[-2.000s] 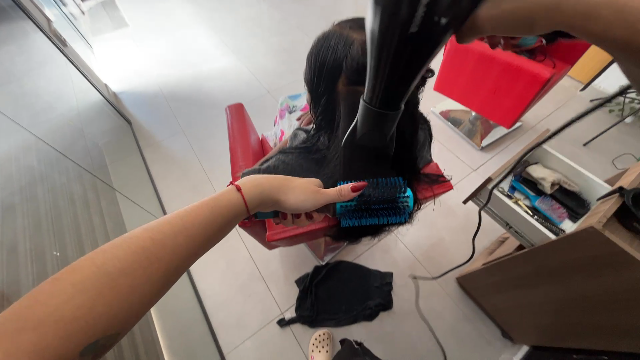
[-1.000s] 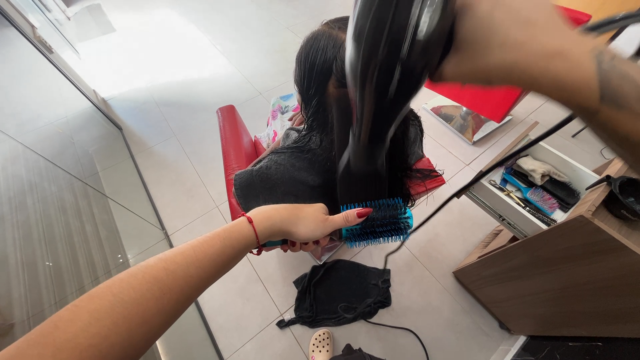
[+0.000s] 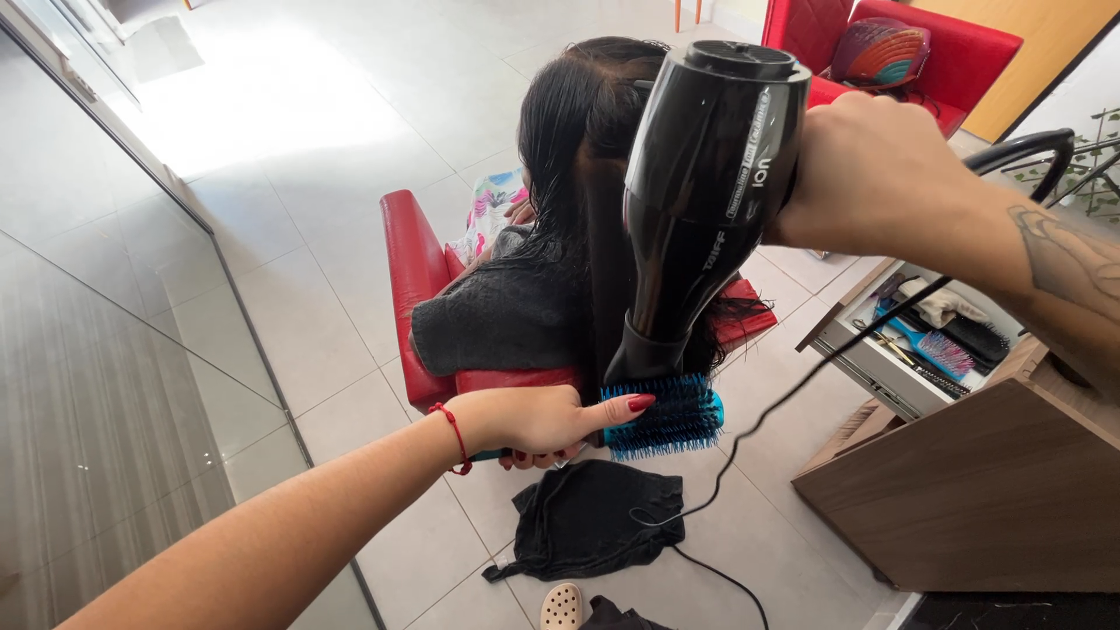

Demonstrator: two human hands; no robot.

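Observation:
My left hand (image 3: pixel 534 420) grips the handle of a blue round hairbrush (image 3: pixel 669 418), its thumb lying along the bristles. In my right hand (image 3: pixel 862 171) is a black Taiff hair dryer (image 3: pixel 713 175), held nozzle down, with the nozzle's end at the upper side of the brush. A stretched section of dark hair (image 3: pixel 605 262) runs down from the head to the brush, partly behind the dryer. The seated person, seen from behind, has long dark hair (image 3: pixel 556 131) and a dark towel (image 3: pixel 503 311) over the shoulders. How the hair lies on the brush is hidden.
The person sits in a red chair (image 3: pixel 411 262). An open drawer (image 3: pixel 906 376) with brushes is at the right, in a wooden cabinet (image 3: pixel 980 490). The dryer's cord (image 3: pixel 779 398) hangs over the floor, near a black cloth (image 3: pixel 599 521). Behind is another red chair (image 3: pixel 980 52) holding a bag.
The dryer in my right hand has swung more upright since the earliest frame, its nozzle now lower, at the brush. My left hand still grips the brush.

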